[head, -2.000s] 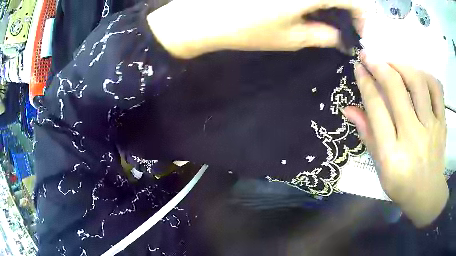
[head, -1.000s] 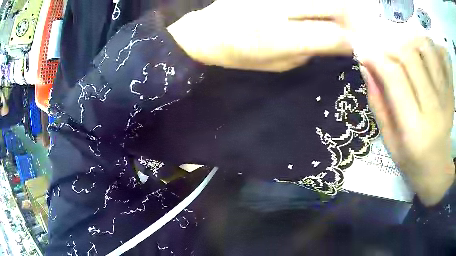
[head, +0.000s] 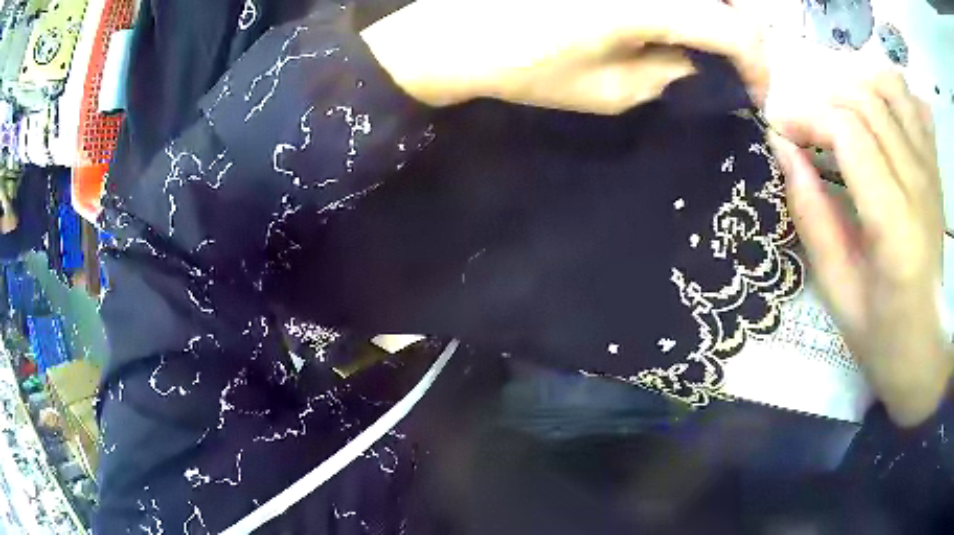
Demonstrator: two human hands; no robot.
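Observation:
A black fabric panel (head: 565, 219) lies across the middle. Its right edge has a gold-cream scalloped embroidered border (head: 732, 282). My left hand (head: 649, 63) reaches in from the upper left, its fingers around bunched black cloth, its top edge washed out by glare. My right hand (head: 863, 178) is at the right, fingertips closed on the fabric edge just above the border and close to my left fingertips. A small dark shape shows under the right fingers; I cannot tell what it is.
A white table (head: 795, 355) with printed markings shows below my right hand. Grey round machine parts (head: 845, 21) are at the upper right. An orange-red basket (head: 96, 136) stands upper left. A white strap (head: 356, 449) runs diagonally over dark clothing. A cardboard box (head: 73, 392) is at left.
Since the first frame, my right hand has moved slightly right and up, and its spread fingers have drawn in on the fabric edge. The scalloped border has shifted a little right.

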